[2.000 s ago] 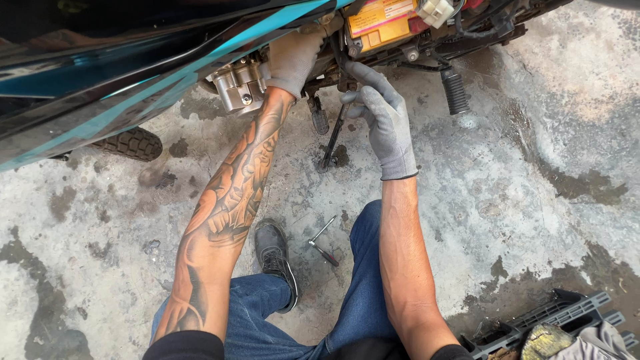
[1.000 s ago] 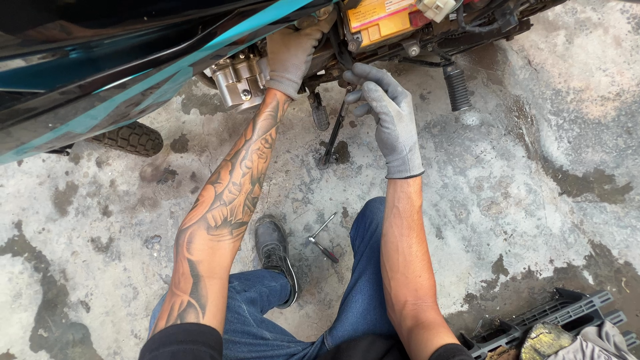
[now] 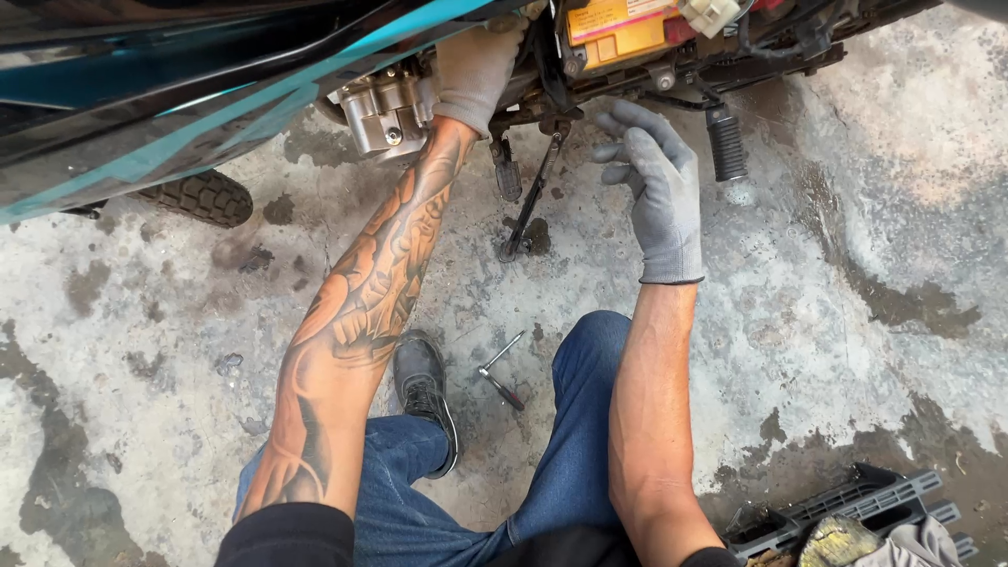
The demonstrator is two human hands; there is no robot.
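A motorcycle with a teal and black fairing (image 3: 299, 98) spans the top of the view. My left hand (image 3: 475, 75), in a grey glove, reaches into its frame beside the metal engine casing (image 3: 386, 118); the fingers are mostly hidden, so any hold cannot be told. My right hand (image 3: 652, 181), gloved too, hovers below the yellow battery (image 3: 618, 35) with its fingers apart and loosely curled, holding nothing. A white connector (image 3: 710, 14) sits right of the battery. The kickstand (image 3: 537, 193) stands between my hands, near a foot peg (image 3: 508, 172).
A ratchet-like tool (image 3: 500, 378) lies on the concrete floor between my shoe (image 3: 421, 378) and my knee. A rubber foot peg (image 3: 725, 146) juts down at the right. A grey plastic crate (image 3: 858, 504) with cloth is at the lower right; a tyre (image 3: 201, 197) is at the left.
My right hand has come down and to the right, away from the parts beside the battery, and its fingers have spread. My left hand stays inside the frame.
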